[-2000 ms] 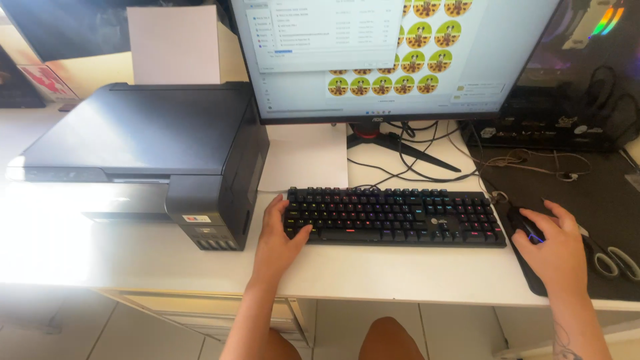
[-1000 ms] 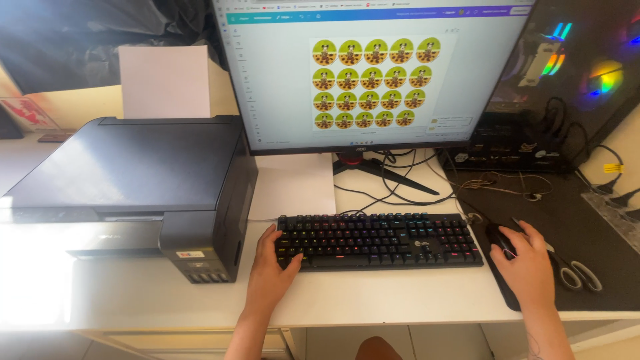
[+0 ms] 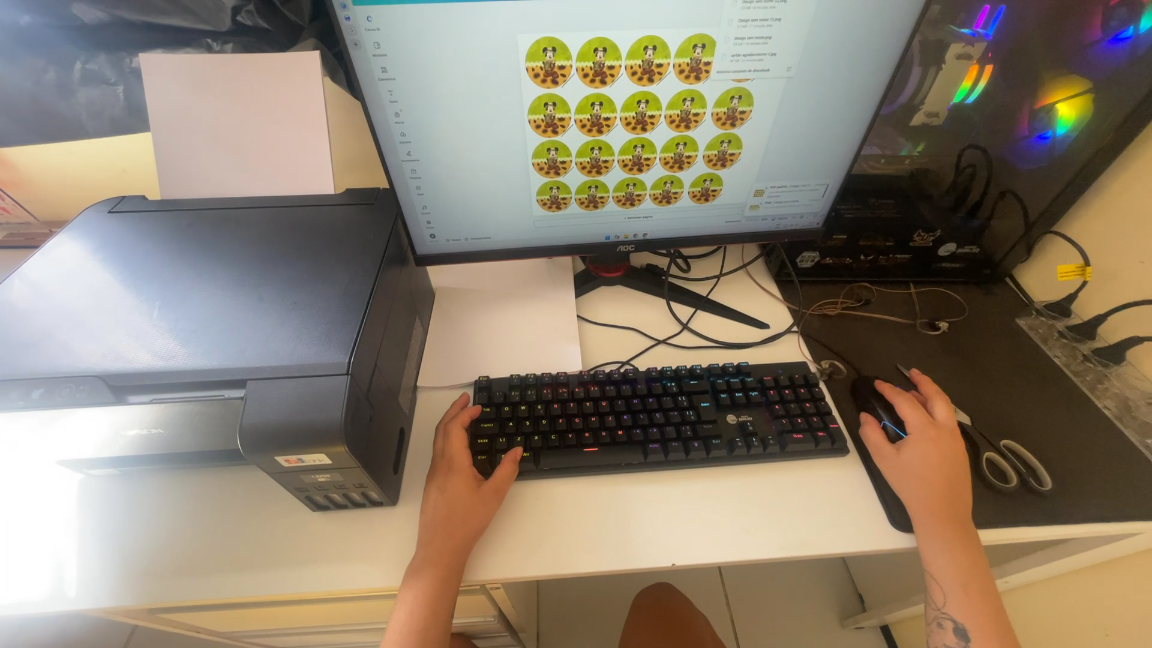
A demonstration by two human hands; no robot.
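Observation:
My left hand (image 3: 463, 486) rests at the left end of a black backlit keyboard (image 3: 648, 423), fingers apart, the thumb near its lower row. My right hand (image 3: 922, 450) lies over a black computer mouse (image 3: 871, 396) on a dark mat, fingers around it. Above the keyboard stands an AOC monitor (image 3: 630, 135), showing rows of round green and yellow cartoon mouse pictures and a list panel over their upper right. Just right of my right hand lies a pair of scissors (image 3: 1008, 454), its blades partly hidden behind the hand.
An Epson printer (image 3: 198, 288) with paper (image 3: 238, 121) upright in its rear feed fills the left side. White sheets (image 3: 504, 315) lie between printer and monitor stand (image 3: 693, 297). Cables and earphones (image 3: 936, 324) trail across the desk. A computer case (image 3: 999, 117) with colored lights stands behind the mat.
The monitor went from a window overlapping the round pictures to the full design page, and now a list panel covers its upper right. Both hands stay at the keyboard and mouse.

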